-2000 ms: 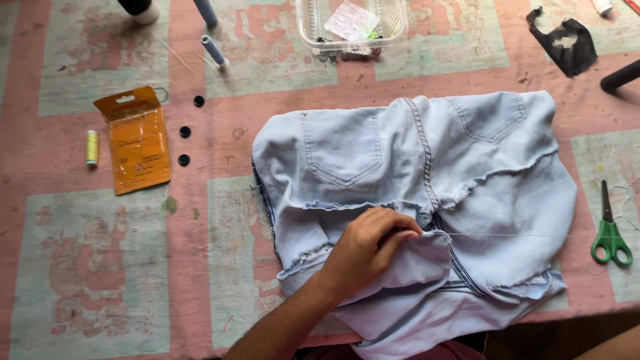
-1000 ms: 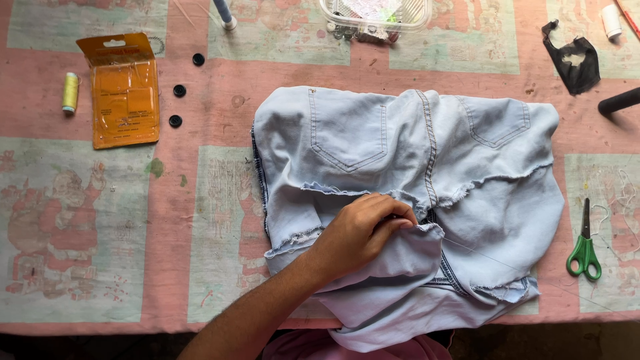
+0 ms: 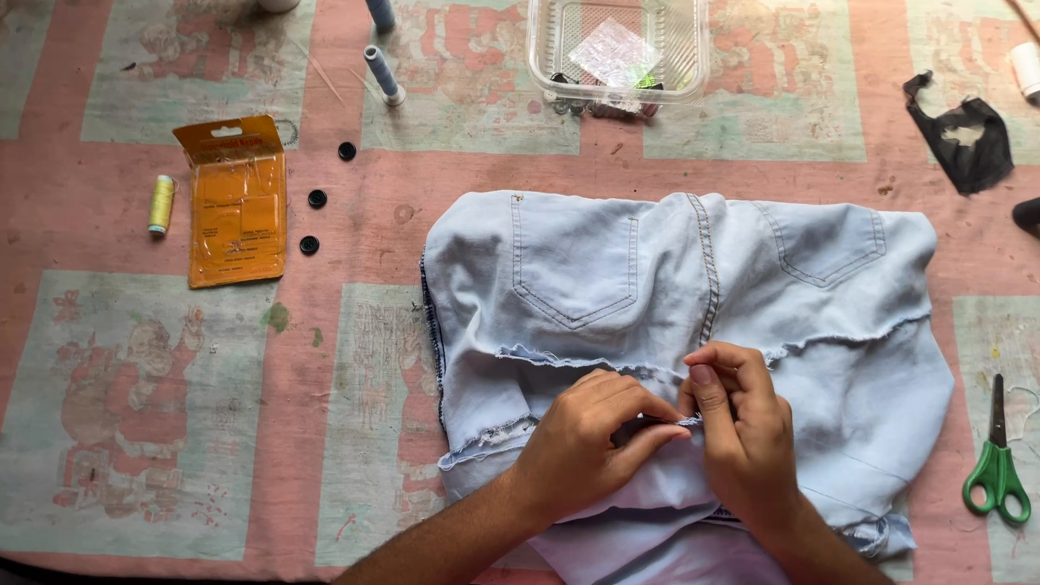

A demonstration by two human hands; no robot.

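A light blue denim garment (image 3: 569, 268) with stitched back pockets and frayed cut edges lies spread on the table. Over its lower middle, my left hand (image 3: 597, 435) pinches a frayed denim edge between thumb and fingers. My right hand (image 3: 735, 422) is close beside it, touching the same edge, its fingers curled toward the thumb; a needle cannot be made out there. A faint thread runs over the cloth to the right of my hands. Green-handled scissors (image 3: 996, 479) lie at the right, blades pointing away from me.
At the left are an orange needle packet (image 3: 237, 203), a yellow thread spool (image 3: 161, 205) and black buttons (image 3: 317, 198). A blue spool (image 3: 383, 75) stands behind them. Farther back are a clear plastic container (image 3: 617, 57), a black fabric scrap (image 3: 963, 142) and a white spool (image 3: 1027, 69).
My right hand, out of view in both earlier frames, has come in beside my left hand at the frayed edge. My left hand has kept hold of the cloth.
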